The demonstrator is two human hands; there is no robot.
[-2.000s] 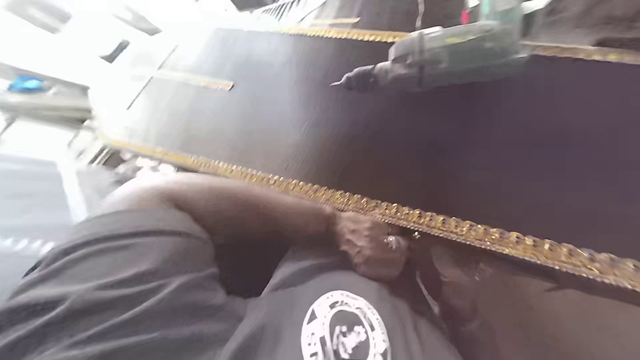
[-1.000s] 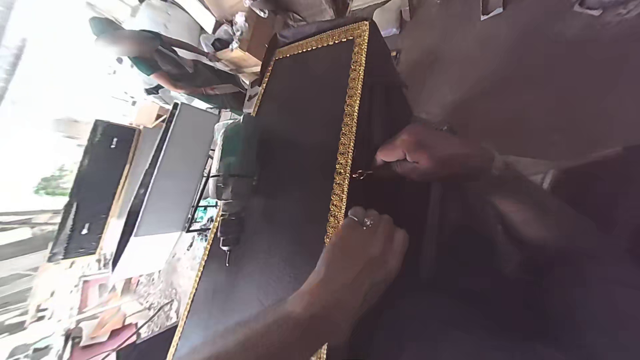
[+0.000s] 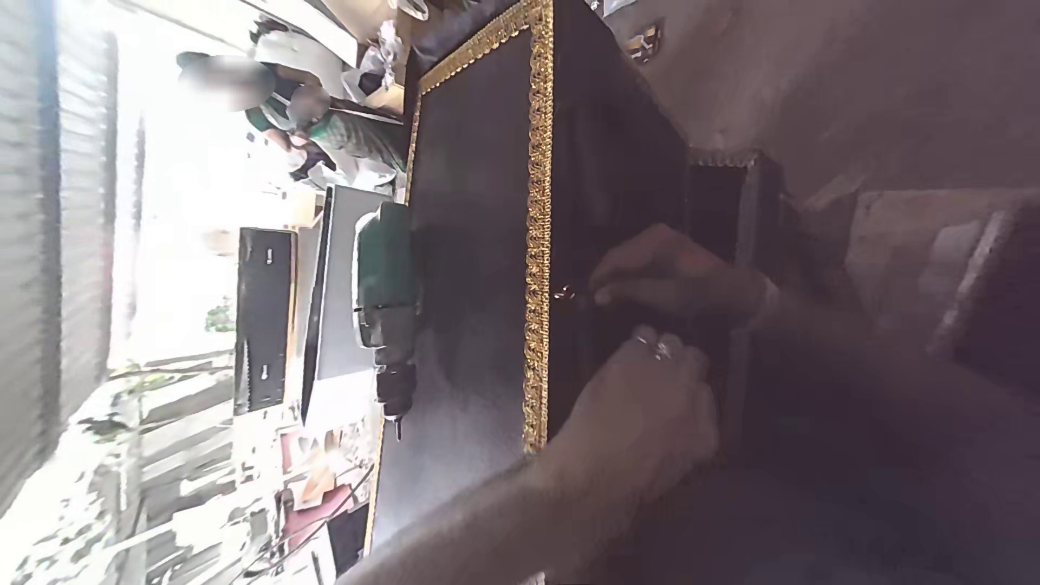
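A long black covered box [image 3: 471, 195] with gold braid trim [image 3: 539, 227] along its edges spans the middle of the tilted head view. A small shiny metal piece [image 3: 565, 292] is on its dark side face, just beside the trim. My right hand [image 3: 682, 272] is close to that piece, thumb and fingers bunched; whether anything is between them is too dark to tell. My left hand [image 3: 650, 398], wearing rings, is curled against the dark side below it, its fingertips hidden. A green and black power drill [image 3: 386, 301] with a bit lies on the box's top.
Two people [image 3: 325, 114] are beyond the box at the upper left. A black panel [image 3: 266, 317] and a grey panel [image 3: 349, 276] stand beyond the drill, with scattered material and a dark cable at the lower left. Another dark trimmed object [image 3: 723, 203] is behind my right hand.
The view has turned strongly since the earliest frame. Since one second ago, my left hand has shifted away from the gold trim, down the side face. A second person now shows in the background.
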